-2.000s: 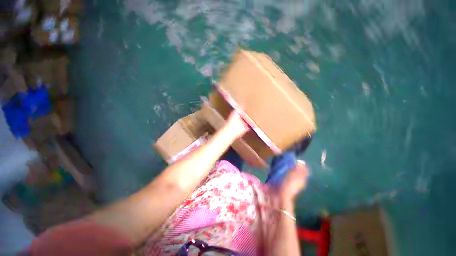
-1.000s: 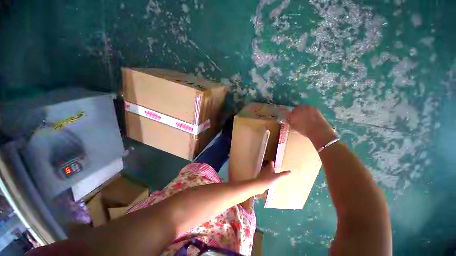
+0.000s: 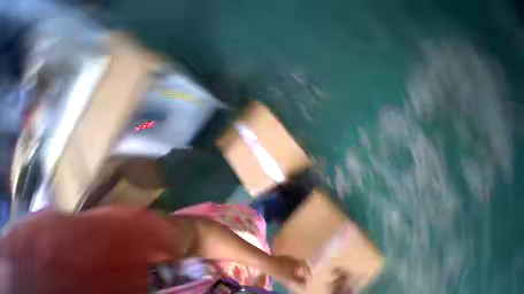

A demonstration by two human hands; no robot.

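Note:
The frame is strongly blurred. A brown carton stands on the green floor at the lower centre right, its top looking closed with a faint pale-pink tape band across it. My left hand is at its near left side, at the end of a bare forearm with a red sleeve. The fingers look curled, but whether they touch or grip the carton cannot be told. My right hand is not in view. A second brown carton with a white tape band stands just beyond, up and to the left.
A grey machine with a red lit display stands at the upper left. A brown cardboard-coloured surface edge runs beside it, with blurred items further left. Part of an open carton shows below the machine. Dark clothing lies between the two cartons.
The view has swung left. The near carton's flaps no longer stand up at its opening. My right hand has left the picture, and my left hand has come off the carton's opening to its near side.

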